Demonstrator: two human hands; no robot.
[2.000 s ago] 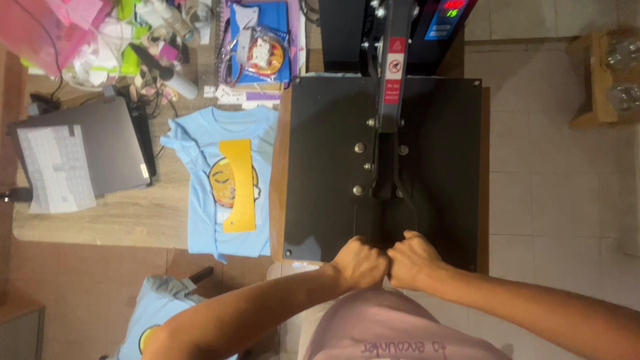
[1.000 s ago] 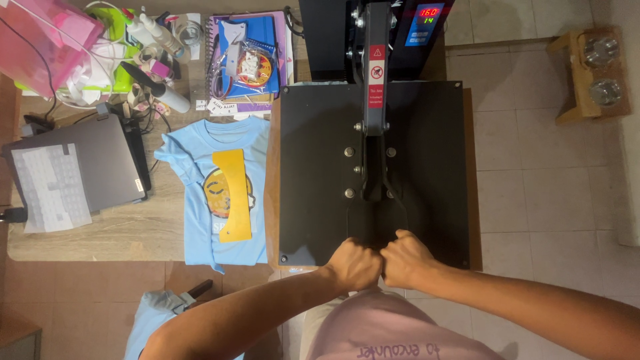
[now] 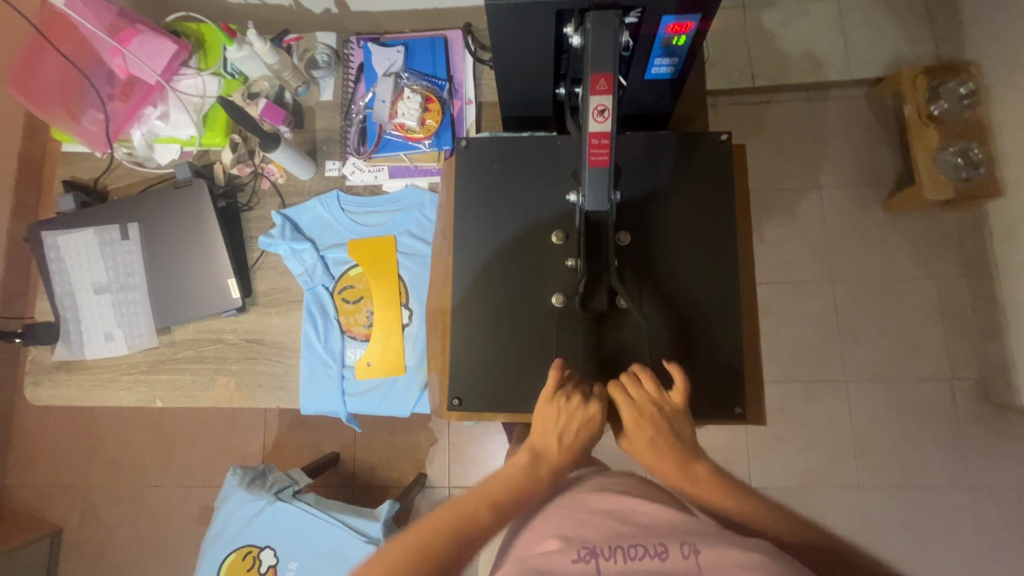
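A heat press stands in the middle, its wide black platen (image 3: 512,336) lowered flat and its lever arm (image 3: 600,104) running down the centre. My left hand (image 3: 570,412) is curled at the lower end of the lever, over the front edge of the platen. Beside it, my right hand (image 3: 654,408) bends over the same handle with one finger raised. Both hands hide most of the handle. A lit control panel (image 3: 674,46) is at the top. To the left lies a light blue T-shirt (image 3: 320,352) with a round yellow print, partly under a yellow curved template (image 3: 386,312).
Left on the wooden table (image 3: 240,384) are a laptop (image 3: 184,248), notebooks (image 3: 448,80), bottles, cables and a pink plastic bin (image 3: 80,80). Another blue shirt (image 3: 304,520) hangs over a chair at lower left. A wooden stand (image 3: 908,152) with glass bowls is at right.
Both hands have stayed at the handle, but their grip looks looser and a right finger is now raised. The panel's lower number has dropped from 14 to 13.
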